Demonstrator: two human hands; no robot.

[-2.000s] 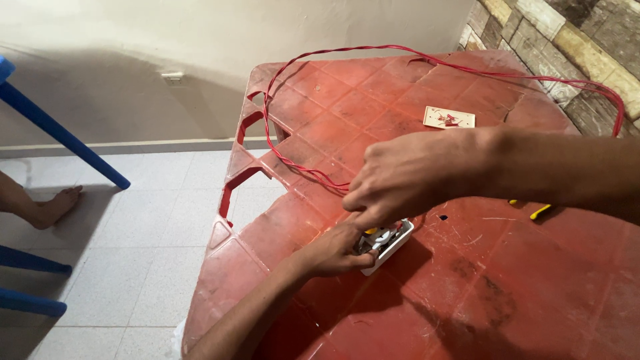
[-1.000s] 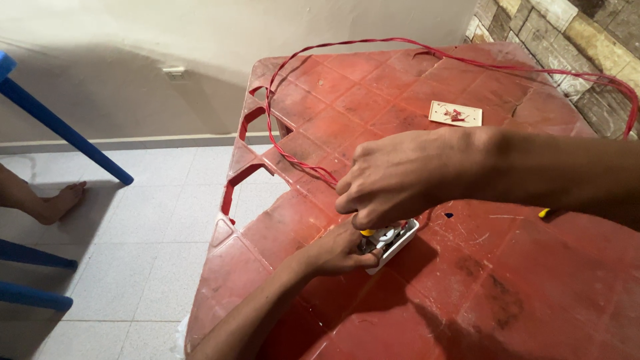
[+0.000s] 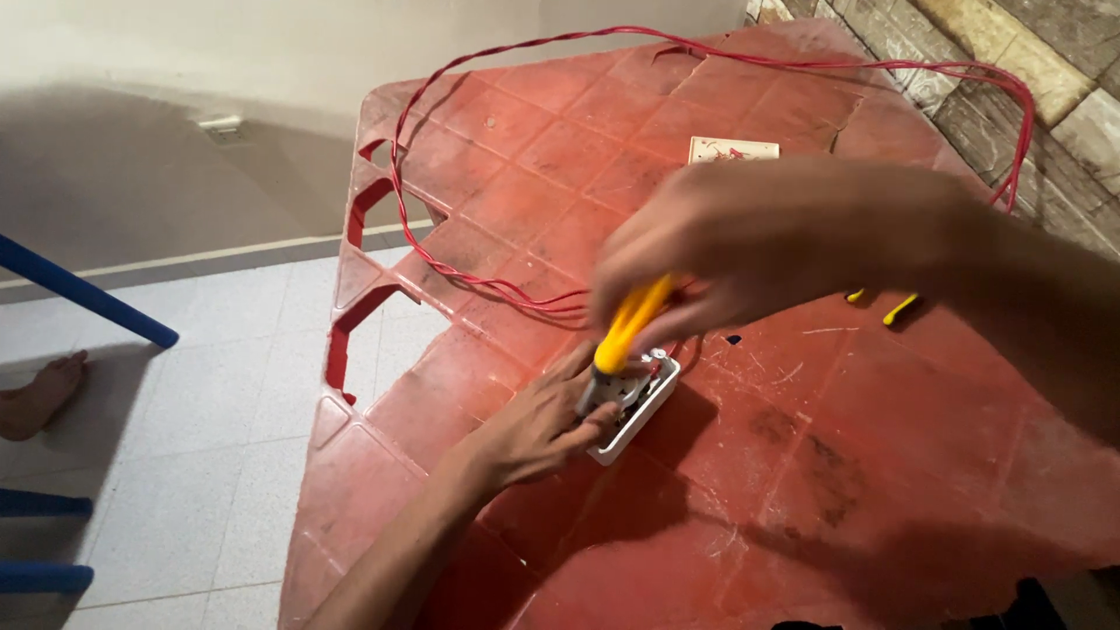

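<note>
A white plastic electrical box (image 3: 662,394) with fittings inside lies tilted on the red plastic table (image 3: 787,525). My left hand (image 3: 560,420) grips its left side, with fingers over the fittings. Above the box, my right hand (image 3: 691,236) is closed around the yellow handle of a screwdriver (image 3: 632,328), which points down at the box; its tip is hidden. A twisted red wire (image 3: 399,166) loops over the table's far part and runs to near my right hand.
A cream plate (image 3: 735,149) with reddish bits lies beyond my right hand. Yellow tool handles (image 3: 899,309) show under my right forearm. Openings pierce the table's left edge. Blue furniture legs (image 3: 87,293) and another person's bare foot (image 3: 52,394) are at the left.
My right hand has shifted and turned, and the screwdriver's yellow handle, mostly covered before, now shows plainly. My left hand remains at the white box.
</note>
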